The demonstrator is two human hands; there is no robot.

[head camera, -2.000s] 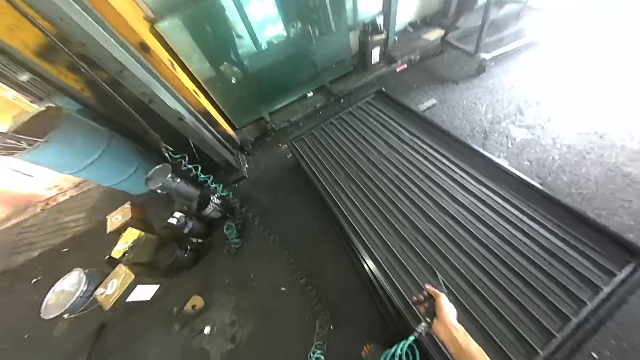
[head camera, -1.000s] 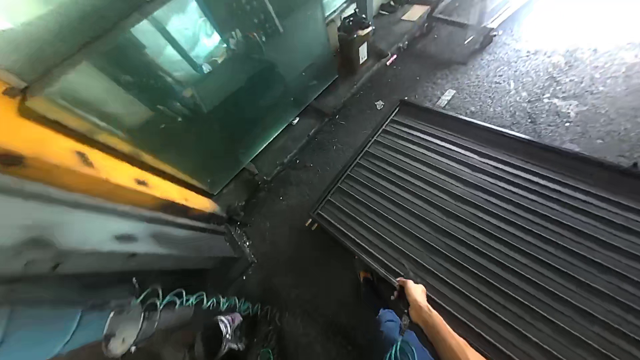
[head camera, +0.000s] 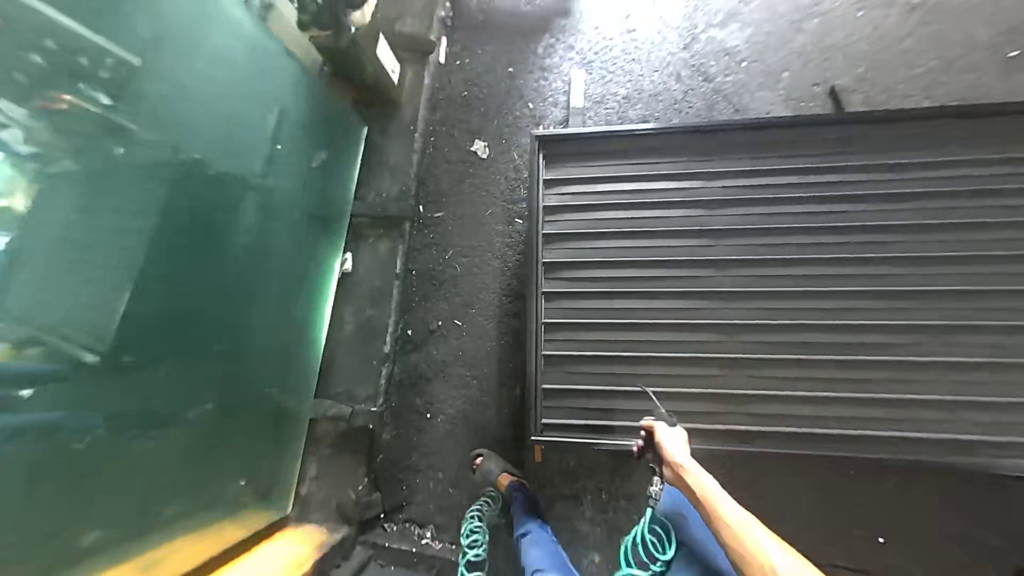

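Note:
My right hand [head camera: 666,445] is closed around an air blow gun [head camera: 659,416] with a thin curved nozzle, held over the near left part of a dark ribbed metal panel [head camera: 768,304]. A coiled green air hose [head camera: 646,544] hangs from the gun's fitting. The panel lies flat, its long ribs running left to right inside a raised frame. My left hand is out of view.
Large greenish glass sheets [head camera: 240,240] stand at the left beside a low ledge [head camera: 360,312]. My sandalled foot [head camera: 492,466] is on the dark floor, near another stretch of coiled hose [head camera: 474,536]. A dark container [head camera: 368,60] stands at the upper left.
The view has swung strongly toward the panel's left end and the glass. The drums and cans seen earlier are out of view. My right hand still holds the blow gun.

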